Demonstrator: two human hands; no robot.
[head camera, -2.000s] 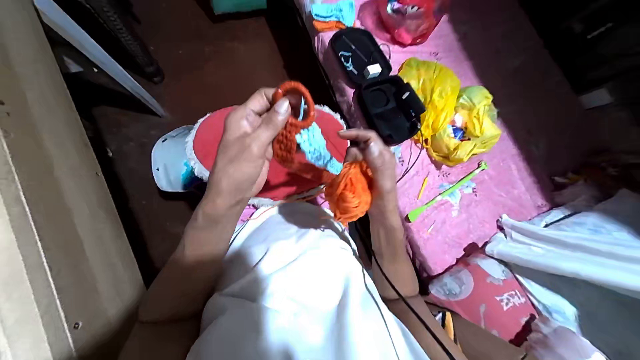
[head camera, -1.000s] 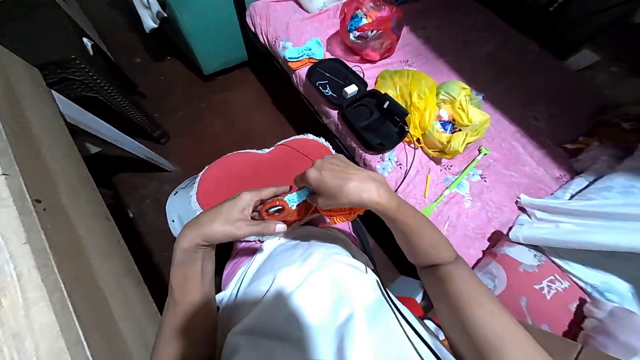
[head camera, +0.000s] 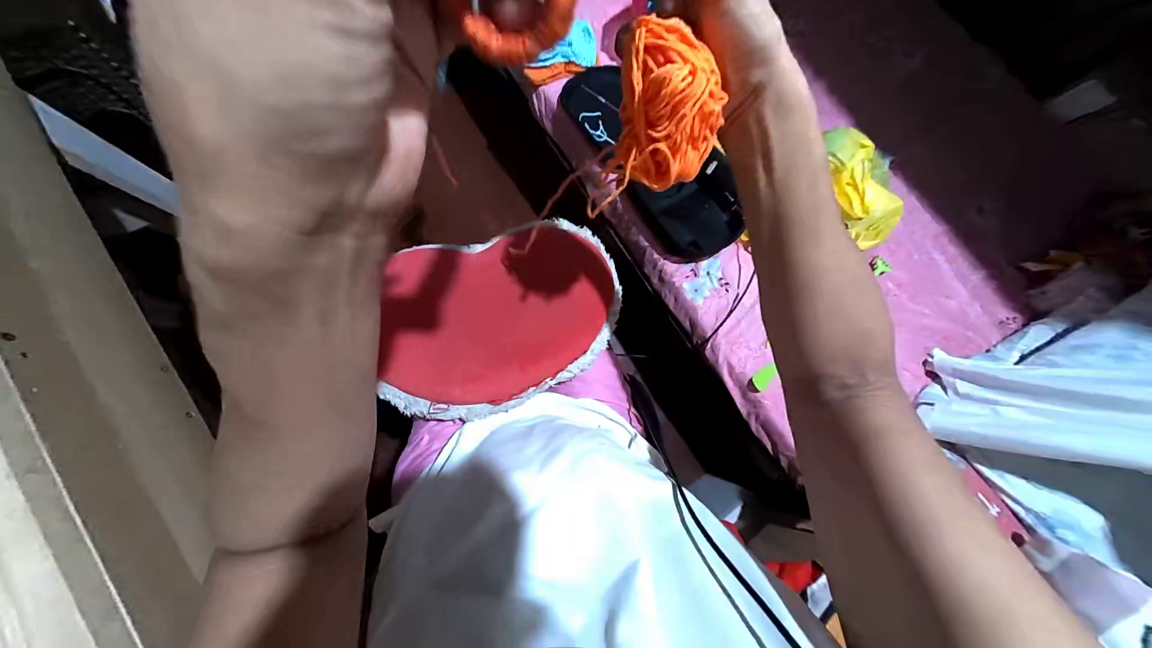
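Note:
Both of my hands are raised to the top edge of the head view, partly cut off. My left hand (head camera: 288, 99) is large and close, its fingers out of frame, at a ring-shaped orange crocheted piece (head camera: 517, 34). At the upper middle, my right hand (head camera: 733, 36) is beside a hanging ball of orange yarn (head camera: 670, 103); its fingers are mostly hidden. A loose orange strand trails from the ball down to the left. Below lies a red heart-shaped cushion (head camera: 495, 324) with a white fringed edge, in front of my lap.
On the pink floral cloth (head camera: 954, 270) at right lie an open black case (head camera: 688, 216), a yellow plastic bag (head camera: 862, 189) and blue knitted pieces (head camera: 576, 45). White fabric (head camera: 1044, 405) is at far right. A wooden board (head camera: 81, 360) runs along the left. Black cables cross beside my lap.
Both hands have risen from above the lap and cushion to the top of the view, with the orange piece and yarn. The yarn ball now hangs in plain sight.

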